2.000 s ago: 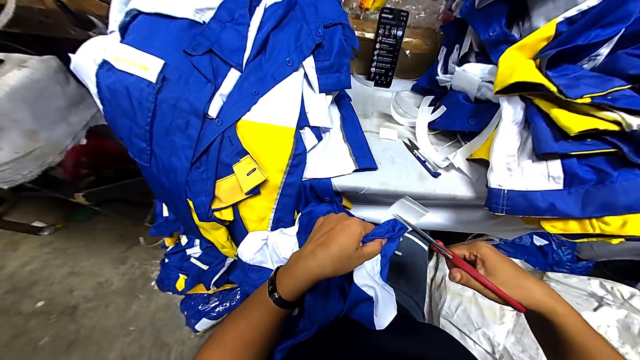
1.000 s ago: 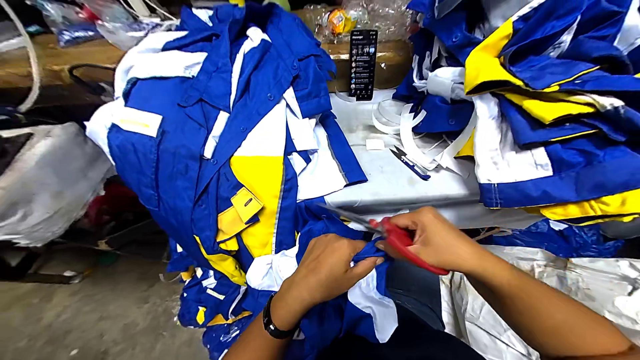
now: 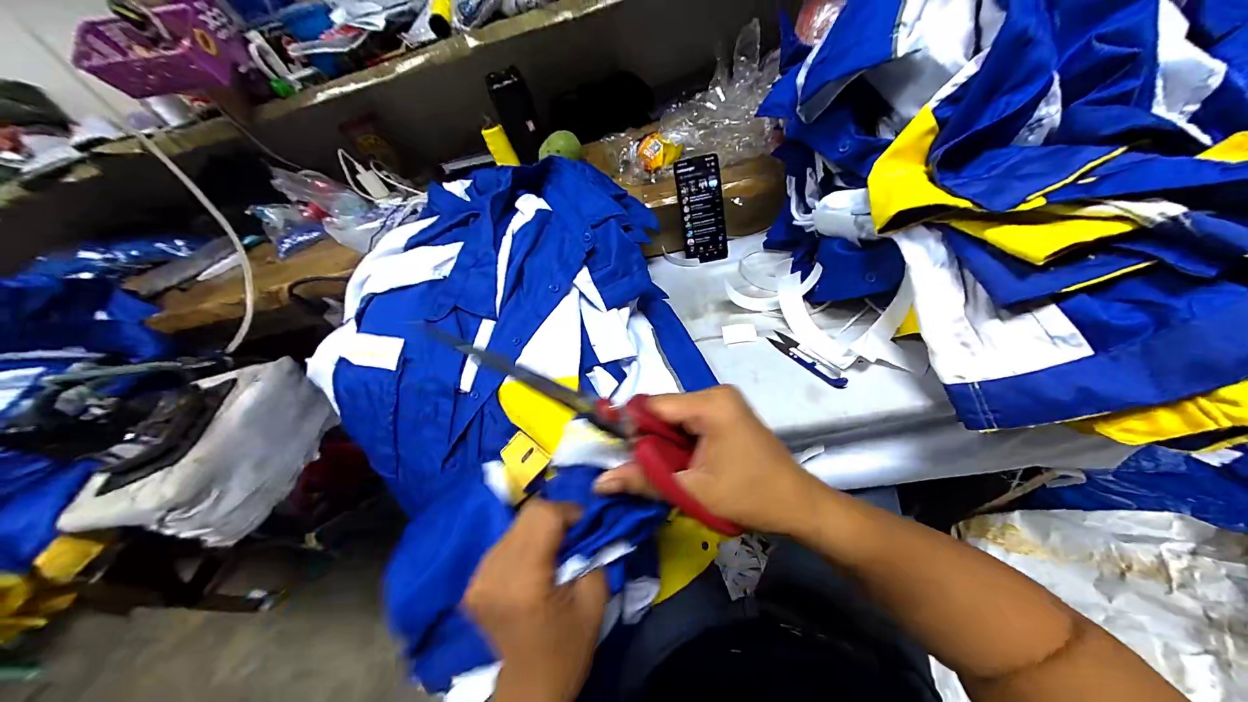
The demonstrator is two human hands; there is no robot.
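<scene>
My right hand (image 3: 721, 458) holds red-handled scissors (image 3: 673, 468), their long blades pointing up and left over the garment. My left hand (image 3: 541, 585), slightly blurred, grips bunched blue cloth (image 3: 439, 575) with white parts, just below the scissors. Fingers of my right hand also touch this cloth. Beyond both hands lies a blue shirt (image 3: 546, 244) with white strips and a yellow panel, draped over the table edge. A yellow tab (image 3: 525, 460) with a slot is near the blades. Whether the blades touch any cloth cannot be told.
On the grey table (image 3: 780, 400) lie small thread snips (image 3: 807, 361) and curled white tape (image 3: 804, 317). A phone (image 3: 701, 207) stands against a wooden ledge. Blue, yellow and white garments (image 3: 1072, 234) are piled at the right. A purple basket (image 3: 161, 49) sits on the shelf, upper left.
The scissors were low at the cloth and now lie raised across the garment, blades up and left. More of the cloth is gathered up between my hands. The view has shifted to show more shelf.
</scene>
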